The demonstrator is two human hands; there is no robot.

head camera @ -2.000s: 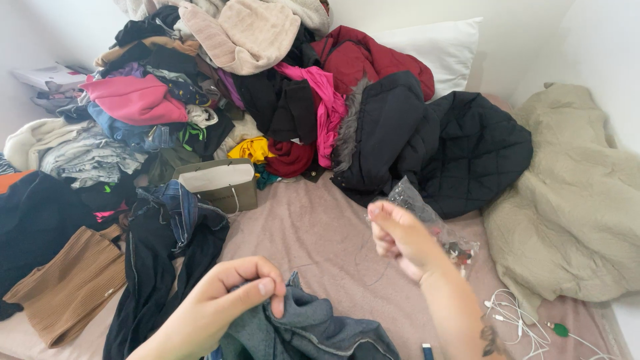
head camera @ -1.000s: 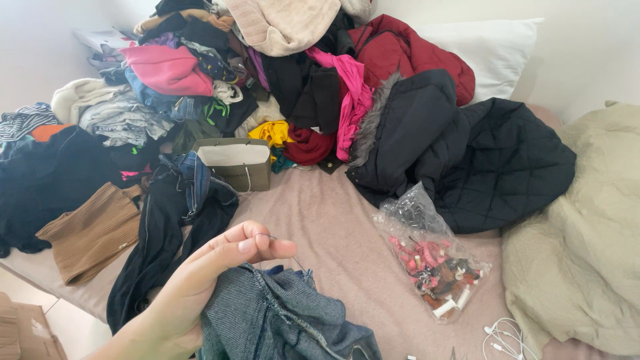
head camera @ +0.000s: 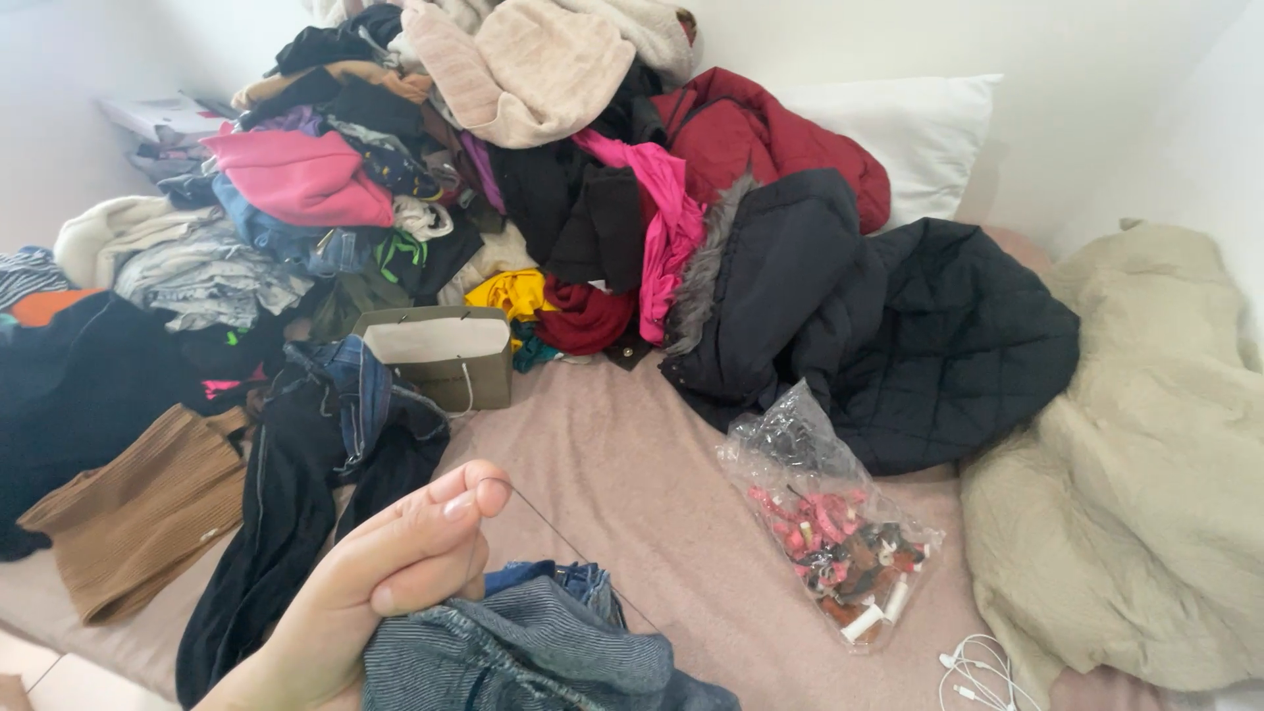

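Note:
My left hand [head camera: 420, 553] is raised at the lower centre, its thumb and fingers pinched on a thin dark thread [head camera: 553, 528]. From the fingertips the thread runs down to the right, over a blue denim garment [head camera: 533, 642]. The denim lies bunched under and beside my left hand, with its lower part cut off by the frame. My right hand is out of view. To the right, on the bed, lies a clear plastic bag [head camera: 829, 533] with white thread spools and pink, brown and black small items in it.
Behind is a large clothes pile [head camera: 563, 217] with a paper gift bag [head camera: 444, 365] before it. A dark quilted jacket [head camera: 948, 336] and a beige cover [head camera: 1116, 464] lie at right, a white cable [head camera: 978, 676] near the front edge. Dark trousers [head camera: 267, 553] and a brown ribbed garment [head camera: 148, 523] lie left.
My right hand, raised near the plastic bag two seconds ago, has left the view. My left hand stays over the denim, fingers pinched. The view has shifted.

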